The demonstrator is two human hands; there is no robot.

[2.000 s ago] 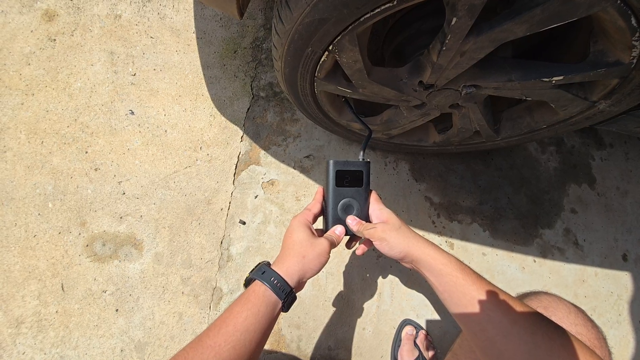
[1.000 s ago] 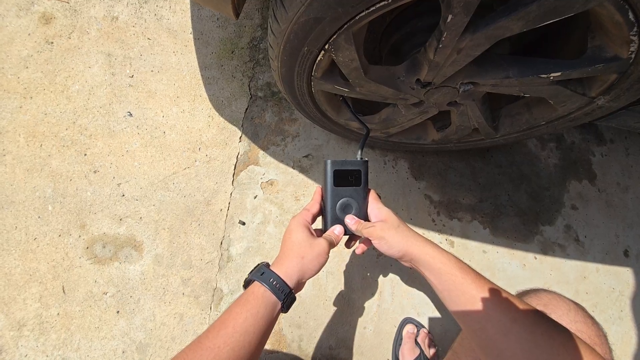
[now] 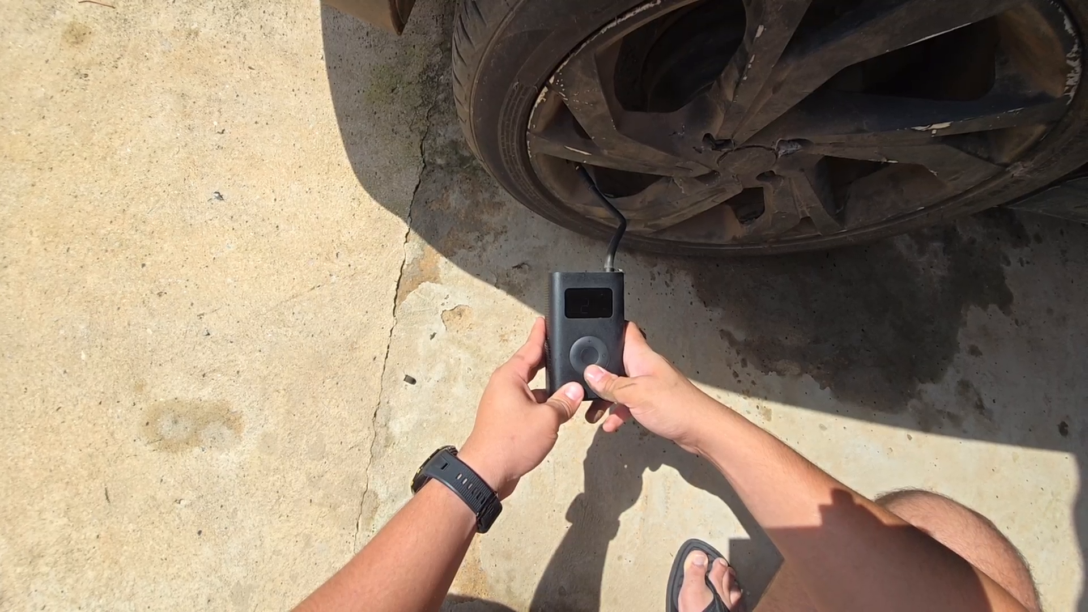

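A black portable tyre inflator (image 3: 558,336) is held upright between both hands, its small dark display and round button pad facing me. My left hand (image 3: 520,412) grips its left side and lower corner. My right hand (image 3: 643,387) holds the right side, with the thumb at the lower edge of the button pad. From the inflator's top, a black air hose (image 3: 618,225) runs up between the spokes of a dirty car wheel (image 3: 748,161); where it ends is hidden in shadow. The tyre (image 3: 493,110) rests on the concrete.
Cracked concrete ground (image 3: 212,297) lies around the wheel, with a dark damp stain below it. A small dark cap-like piece (image 3: 410,379) lies left of my hands. A foot in a black flip-flop (image 3: 701,578) and a bare knee are at the lower right. Part of the car body (image 3: 374,10) shows at the top.
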